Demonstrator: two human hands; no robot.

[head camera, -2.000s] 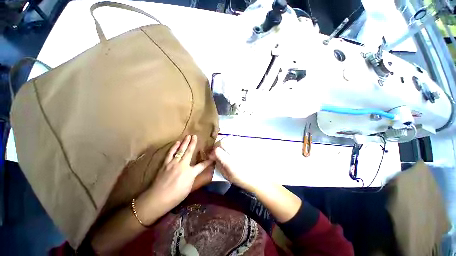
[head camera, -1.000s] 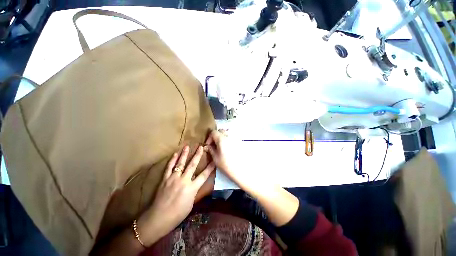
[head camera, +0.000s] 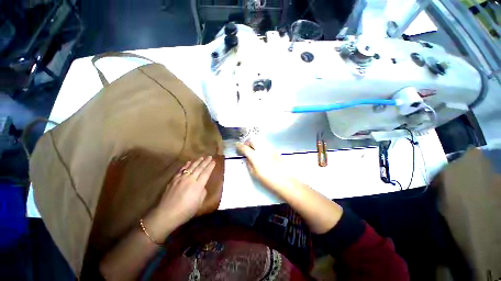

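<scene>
The large tan-brown bag [head camera: 126, 115] lies on the left of the white table, with a thin strap loop at its back edge. A darker brown panel [head camera: 148, 175] shows on its near side. My left hand [head camera: 189, 186] rests flat on this darker panel, fingers extended. My right hand [head camera: 257, 159] is at the needle area [head camera: 248, 134] of the white sewing machine [head camera: 329, 82], just right of the bag's edge. Its fingertips are bright and small, so whether they hold anything cannot be told.
Snips with orange handles [head camera: 322, 153] lie on the table [head camera: 346, 178]. A small black device with a cable [head camera: 385, 162] lies right of them. A brown piece [head camera: 469, 203] hangs beyond the table's right end. A metal frame stands behind the table.
My right hand has moved off the bag's edge to the needle area. More of the darker brown panel shows beneath my left hand, which now lies flatter. The view has shifted.
</scene>
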